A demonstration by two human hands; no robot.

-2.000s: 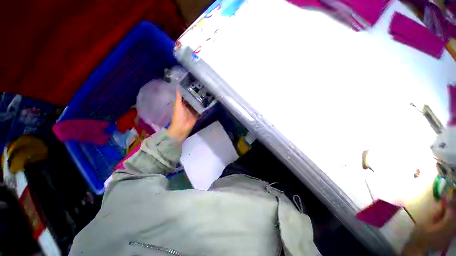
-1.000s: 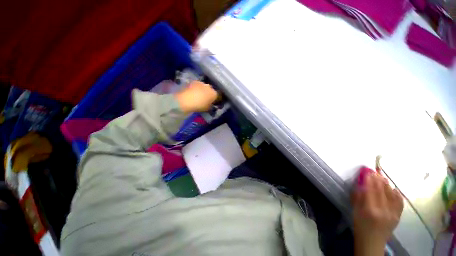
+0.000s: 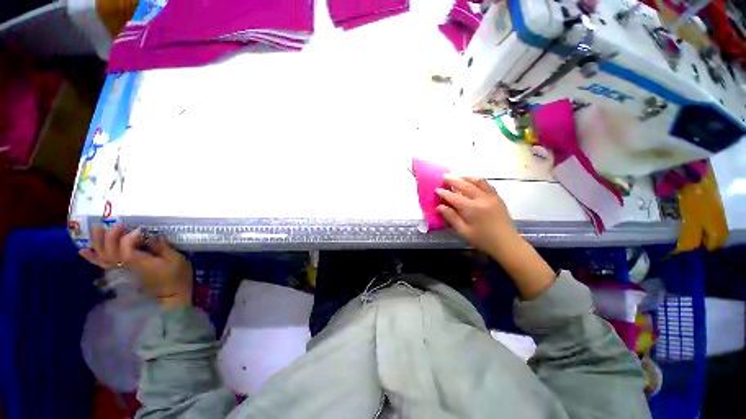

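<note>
A small magenta fabric piece (image 3: 429,190) lies at the front edge of the white sewing table (image 3: 270,147). My right hand (image 3: 473,211) is on its right side, fingertips pressing or pinching it. My left hand (image 3: 139,258) is at the table's front left corner, fingers spread over the edge; a small dark thing shows by its fingers, and whether it is held I cannot tell. The white sewing machine (image 3: 605,82) with a blue stripe stands at the right. Magenta fabric (image 3: 556,127) and a white-backed strip (image 3: 589,190) hang by its head.
Stacked magenta panels (image 3: 221,24) lie at the back left, with another magenta piece (image 3: 368,10) beside them. A measuring tape (image 3: 311,232) runs along the front edge. Blue baskets stand below at left (image 3: 37,327) and right (image 3: 695,327). A white sheet (image 3: 266,335) lies below the table.
The view has swung right, bringing the machine into view. My left hand has come up from the tray area below the table to the table's corner. My right hand remains with the small magenta piece.
</note>
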